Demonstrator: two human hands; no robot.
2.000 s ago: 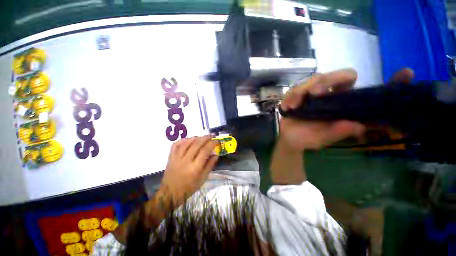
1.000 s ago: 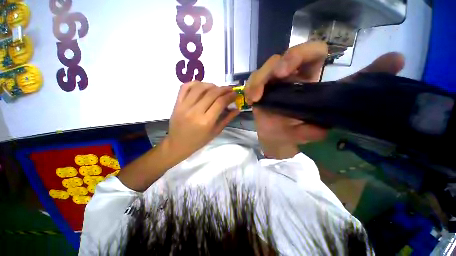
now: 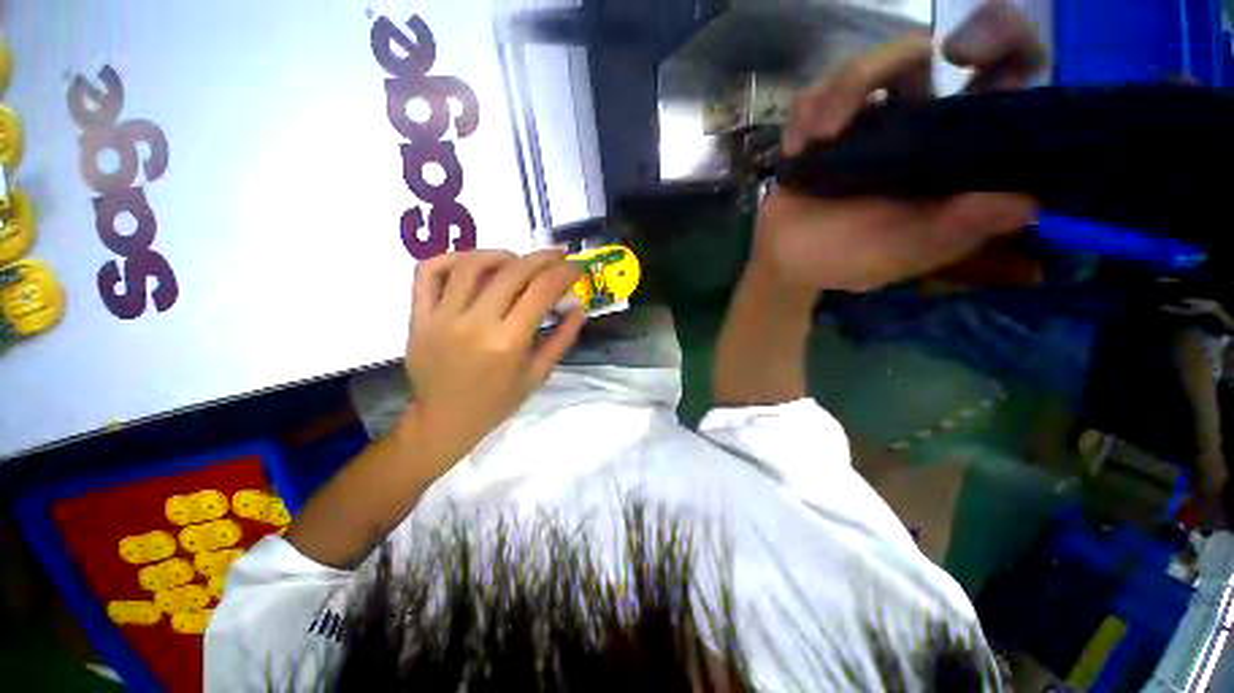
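Observation:
My left hand (image 3: 481, 325) holds a board-and-housing assembly (image 3: 612, 274) at the bench's front edge; its yellow rounded end sticks out past my fingers, with green and silvery parts beside them. My right hand (image 3: 880, 203) grips the long black electric screwdriver (image 3: 1029, 142), which is blurred and lies across the upper right. Its tip end points left, near the front of the screw feeder (image 3: 697, 95), away from the assembly. The screwdriver bit is too blurred to make out.
The white bench (image 3: 271, 244) has purple lettering. More yellow-and-green assemblies (image 3: 27, 295) lie at the far left edge. A blue-rimmed red parts bin (image 3: 102, 521) with several yellow housings (image 3: 198, 508) sits below the bench. A large blue bin (image 3: 1130, 41) is upper right. Another person's arm (image 3: 1202, 386) shows at right.
The screwdriver in my right hand has moved from the assembly up and right toward the feeder. My left hand still holds the assembly, whose yellow end is uncovered again. The view has shifted.

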